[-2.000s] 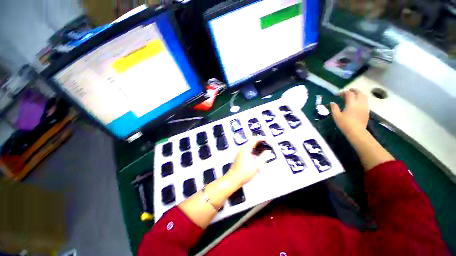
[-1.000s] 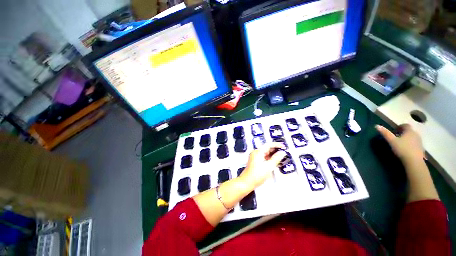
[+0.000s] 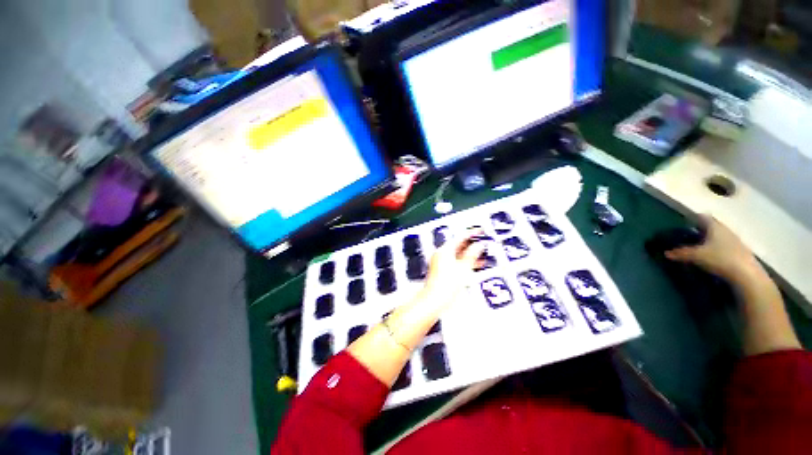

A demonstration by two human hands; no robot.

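Note:
A white tray holds rows of black smartwatch bodies. Bodies on its left have plain dark faces; those on its right, such as one near the right edge, show white patterns. My left hand is over the tray's upper middle, fingertips bent at a black body. The fingers partly hide it, and whether it is gripped or lifted is unclear. A patterned body lies just below the hand. My right hand is right of the tray, its fingers closed around a dark object, possibly a scanner or mouse.
A left monitor shows a yellow bar; a right monitor shows a green bar. Between them are a red item and thin leads. A white cloth-like shape touches the tray's upper right. A parts box and holed white panel lie right.
My left hand has moved from the lower patterned bodies to the upper row. My right hand has come down from near the white panel onto the dark object. The camera view has shifted.

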